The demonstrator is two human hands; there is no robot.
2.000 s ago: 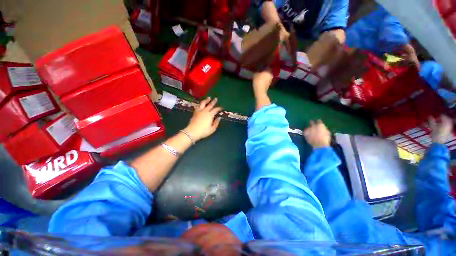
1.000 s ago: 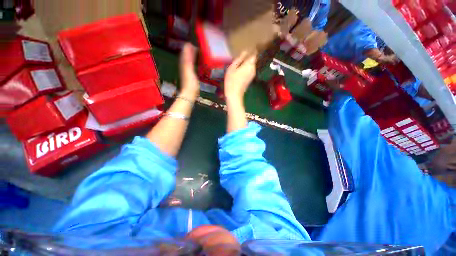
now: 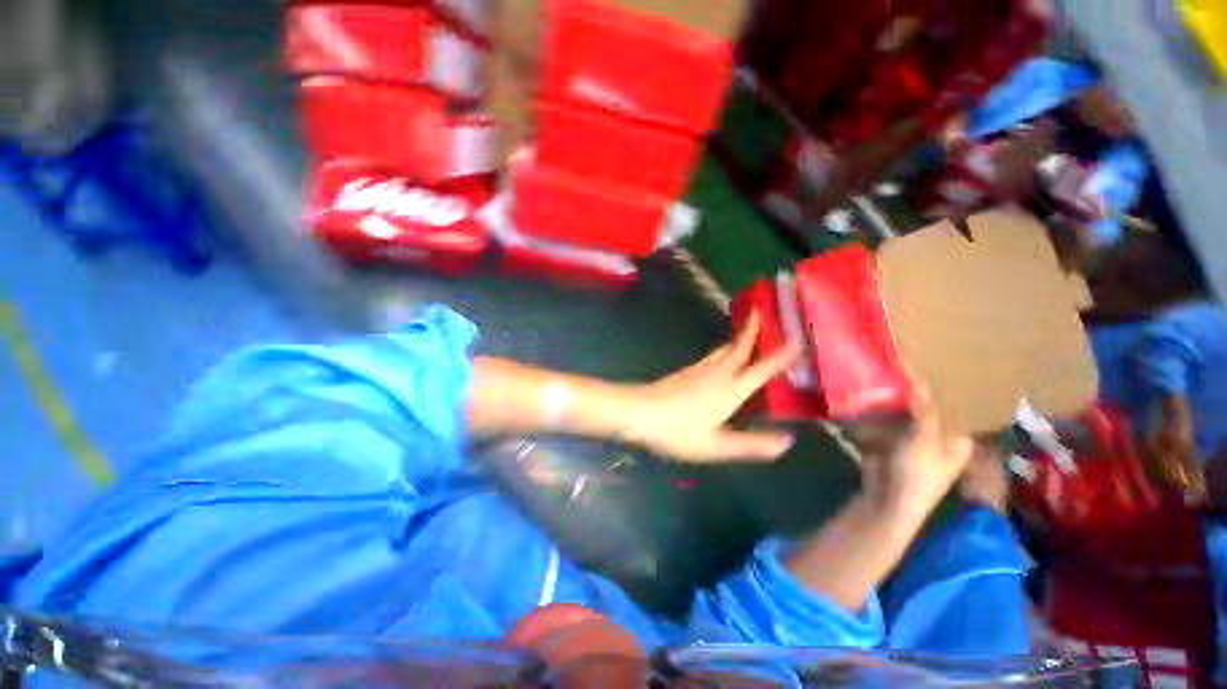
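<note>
An open red box (image 3: 848,337) stands over the dark green worktop in front of me, its brown lid (image 3: 989,320) spread out to the right with notched edges. A second red box part (image 3: 781,353) shows at its left side. My left hand (image 3: 707,404) is at the left side of the box with its fingers spread; whether it grips the box is unclear. My right hand (image 3: 918,464) is at the box's lower right edge by the lid, its fingers partly hidden and blurred.
Stacked red boxes (image 3: 612,128) stand at the far left of the worktop (image 3: 592,323), beside a lettered red box (image 3: 397,215). Small slivers lie near me. Coworkers' blue sleeves (image 3: 1036,97) and red cartons (image 3: 1117,471) are at the right. Blue floor (image 3: 148,390) shows at left.
The view has swung, so the stacks now stand further right. The red box with the brown lid is nearer, and both my hands are at its near side.
</note>
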